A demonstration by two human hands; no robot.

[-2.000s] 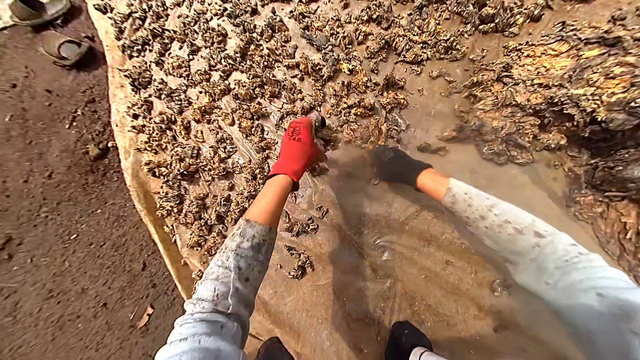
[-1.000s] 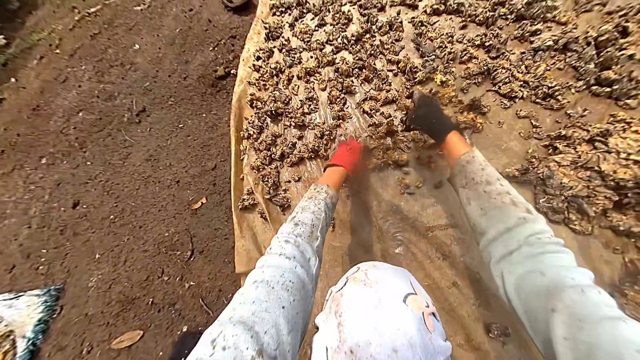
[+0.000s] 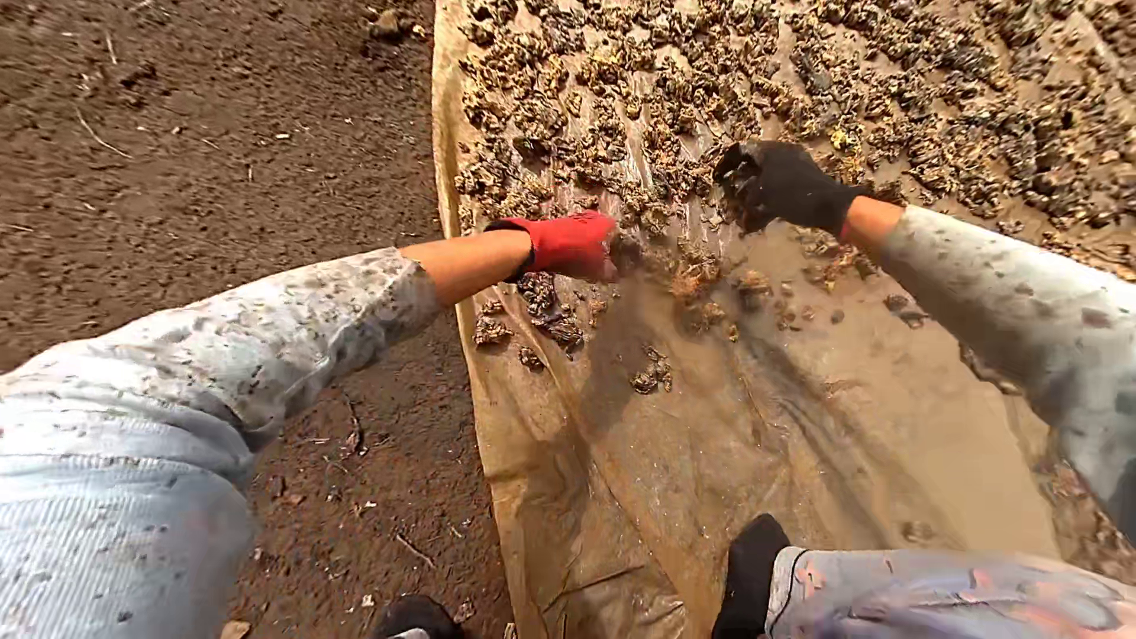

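My left hand (image 3: 568, 247), in a red glove with a dark cuff, is low over the sheet at the centre, its fingers curled. Dark brown bits are at its fingertips; whether it grips them is unclear. Up and to the right is my right hand (image 3: 781, 186) in a black glove, fingers bent downward beside a clump, its fingertips partly hidden. Shrivelled brown and yellowish plant-like clumps (image 3: 657, 80) lie spread over the upper part of a muddy tan plastic sheet (image 3: 674, 470). Several blurred clumps (image 3: 697, 275) lie between and below my hands.
Brown bare soil (image 3: 222, 160) with twigs borders the sheet's left edge. Cloudy brown water (image 3: 914, 399) lies on the sheet at the right. My dark-covered foot (image 3: 753, 568) rests on the sheet; another dark shoe (image 3: 415, 617) is at the bottom edge, over the soil.
The view has shifted over the sheet. The left forearm now reaches in from the left rather than from below. Both hands remain at the lower border of the spread clumps.
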